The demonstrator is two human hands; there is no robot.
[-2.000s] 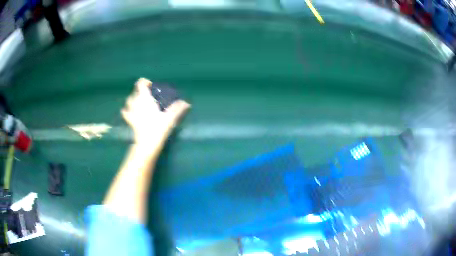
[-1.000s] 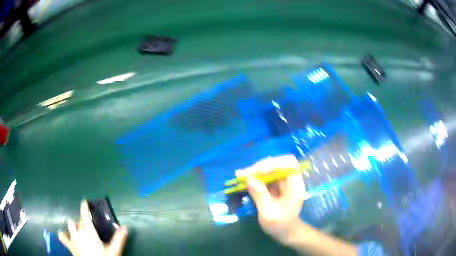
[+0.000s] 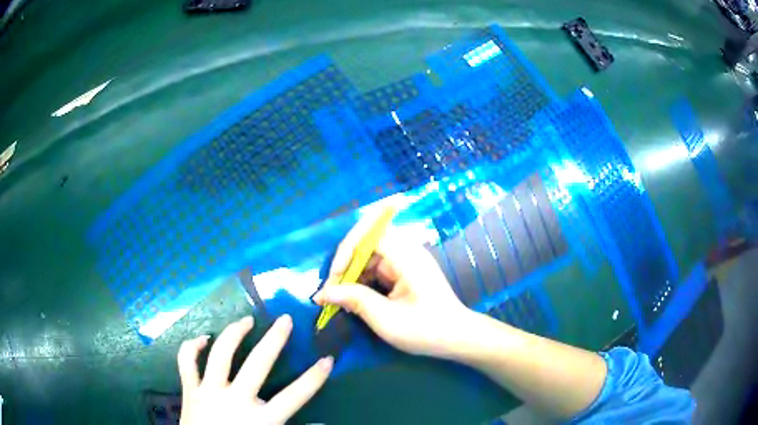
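Observation:
My right hand (image 3: 399,290) holds the yellow tweezers (image 3: 362,264), tips pointing down at the near-left end of the blue sheet of dark strips (image 3: 503,241). A small dark patch lies by the tips; whether they grip it cannot be told. My left hand (image 3: 241,382) is at the bottom edge, fingers spread and empty, partly cut off, its fingertips near the blue film. A large blue sheet of small dark pads (image 3: 241,158) lies beyond both hands. A dark part (image 3: 163,407) shows at the bottom edge beside my left hand, mostly cut off.
Overlapping blue pad sheets, one with a white label (image 3: 483,54), lie at centre right. Narrow blue films (image 3: 627,216) lie further right. Black plastic housings lie at the far right (image 3: 588,44) and top left (image 3: 216,5). The green mat (image 3: 50,282) has pale torn patches at left.
My left hand has let go of the black housing and moved right, towards the film. My right hand has moved left and down with the tweezers. The view has shifted, so the sheets appear higher and larger.

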